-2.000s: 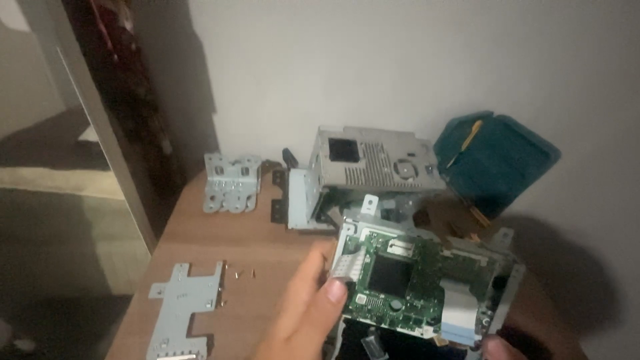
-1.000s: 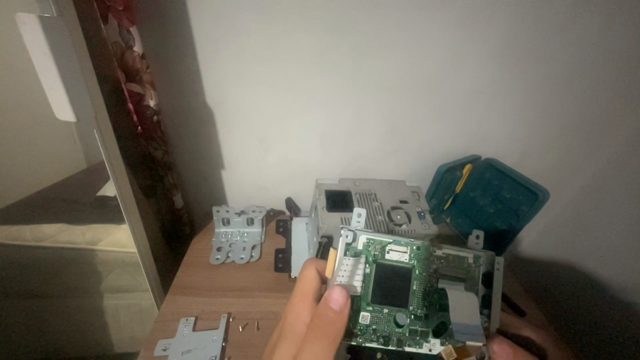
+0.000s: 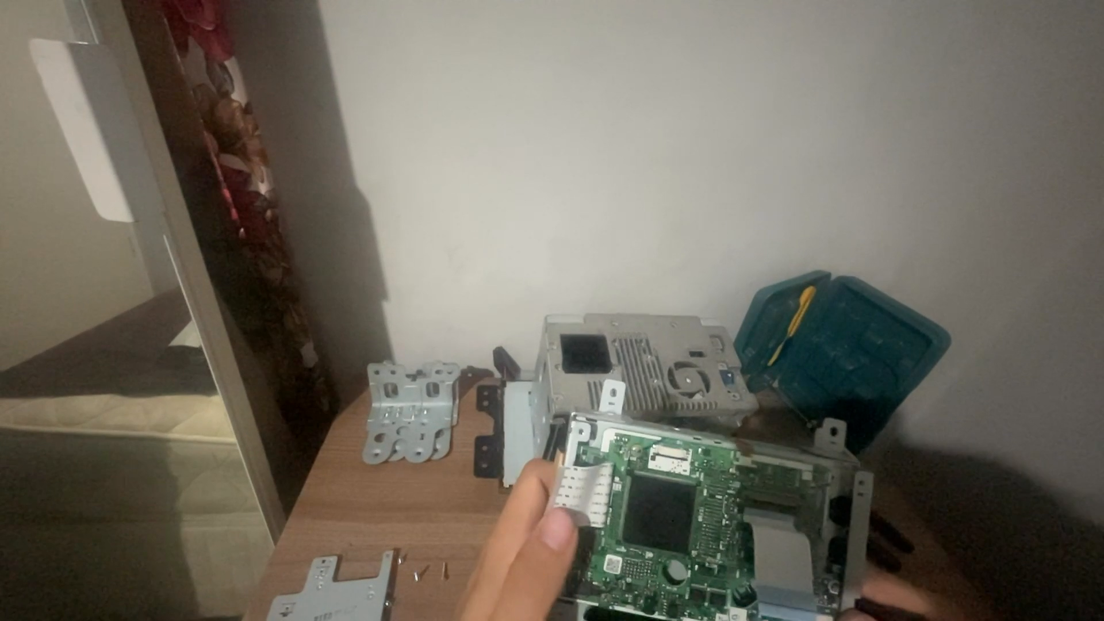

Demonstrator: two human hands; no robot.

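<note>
A green circuit board (image 3: 716,526) in a metal frame is held up at the lower right. My left hand (image 3: 526,543) grips its left edge, with the thumb at a white ribbon cable (image 3: 585,493). My right hand (image 3: 897,597), mostly cut off by the frame's bottom edge, is at the lower right corner of the assembly. A wider pale flat cable (image 3: 783,556) lies over the board's right part. Behind the assembly, a vented metal housing (image 3: 638,354) with a round fan grille stands on the wooden table (image 3: 345,509).
Left of the housing lie stamped metal brackets (image 3: 412,414). A flat metal plate (image 3: 336,595) and several small screws (image 3: 420,573) are at the front left. An open teal case (image 3: 880,354) with a yellow tool (image 3: 792,323) leans against the wall. A mirror (image 3: 103,345) stands at the left.
The view has tilted up. Both hands still hold the board assembly, whose tilt has changed slightly.
</note>
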